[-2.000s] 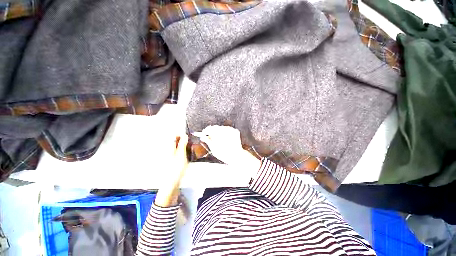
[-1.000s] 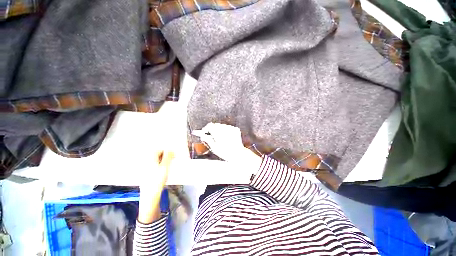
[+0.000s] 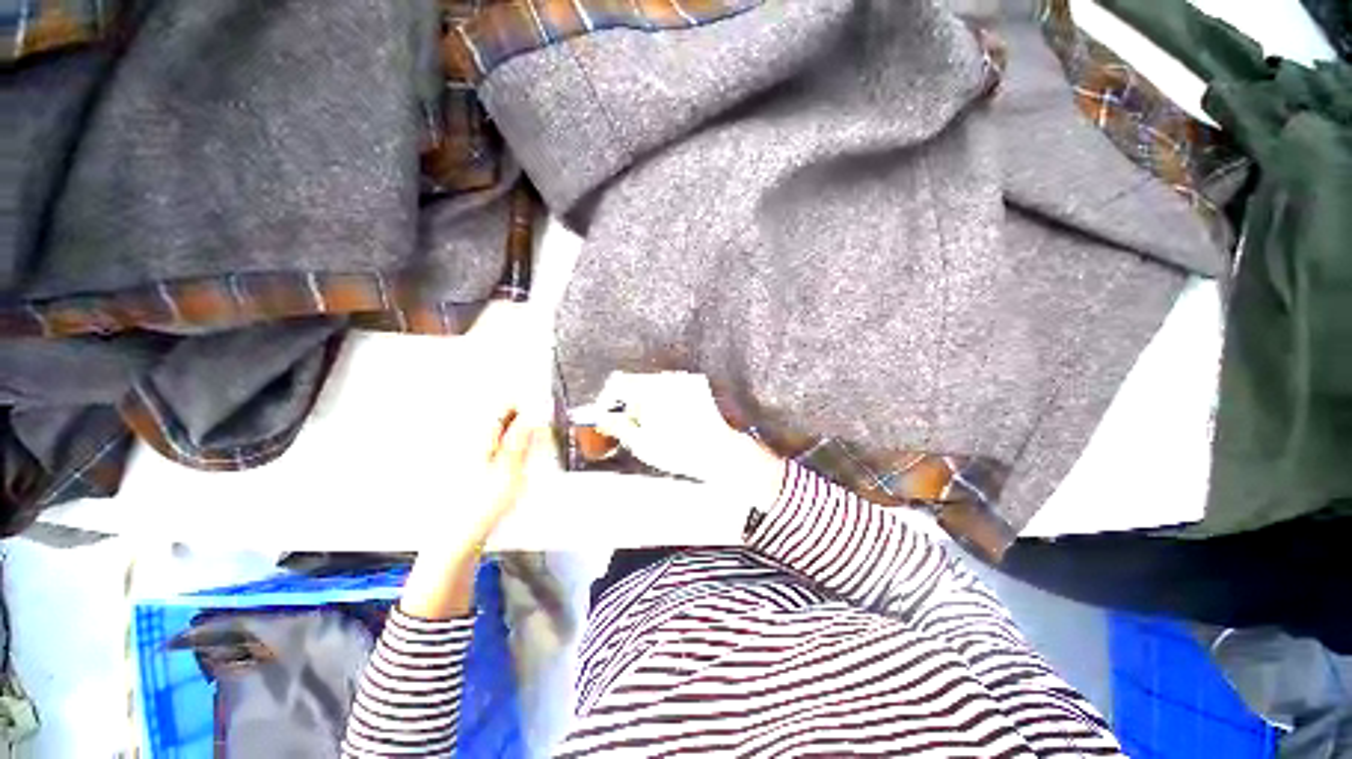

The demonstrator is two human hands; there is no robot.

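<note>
A grey woollen-look jacket or coat (image 3: 875,282) lies spread in front of me, with a brown-orange plaid strip (image 3: 912,478) along its near edge. My right hand (image 3: 663,423) rests at the near left corner of the cloth, fingers curled around a small pale or metallic item (image 3: 590,415), possibly snips, whose tip points left. The rest of that item is hidden by the hand. My left hand (image 3: 504,463) is just left of the cloth corner, over the white table, and does not touch the grey cloth. Its fingers are blurred, so I cannot tell whether they hold anything.
More grey garments with plaid edges (image 3: 223,178) lie at the left of the white table (image 3: 401,400). Dark green cloth (image 3: 1293,319) hangs at the right. A blue crate (image 3: 178,667) with grey cloth stands below the table at left, and another blue thing (image 3: 1179,690) is at lower right.
My left hand first drew back from the cloth corner towards the lower left, then rose slightly closer to it. My right hand has barely moved. The green cloth has shifted to the right.
</note>
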